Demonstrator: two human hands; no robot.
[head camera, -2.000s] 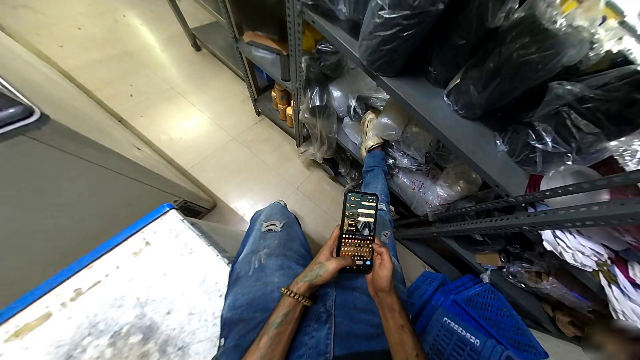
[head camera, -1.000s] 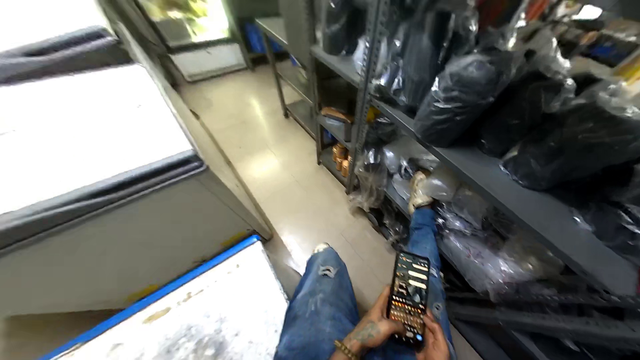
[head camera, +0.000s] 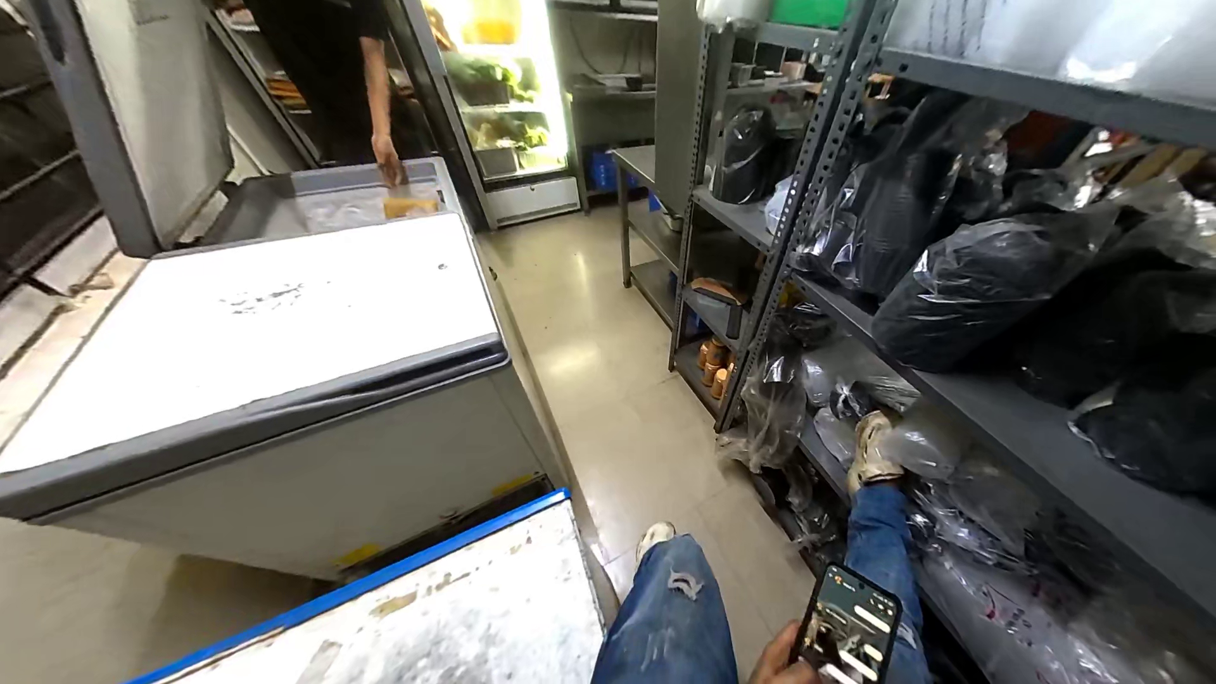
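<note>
A black smartphone (head camera: 848, 627) with a lit screen is held low at the bottom right, over my jeans (head camera: 671, 617). My left hand (head camera: 785, 657) grips its lower left edge, with the thumb and part of the fingers in view. My right hand is not visible; the lower end of the phone is cut off by the bottom of the view. One foot, in a light shoe (head camera: 874, 451), rests on the low shelf among plastic-wrapped bundles (head camera: 993, 494).
A white chest freezer (head camera: 313, 313) stands at left, with a worn blue-edged top (head camera: 456, 608) nearer me. Beyond it, a person's hand (head camera: 387, 160) reaches into an open freezer (head camera: 313, 204). A metal rack (head camera: 997, 399) of black wrapped bags lines the right; a lit glass-door fridge (head camera: 508, 95) stands behind.
The view has tilted up and left, bringing in the open freezer and the other person. My right hand, on the phone in the earlier frames, is out of view.
</note>
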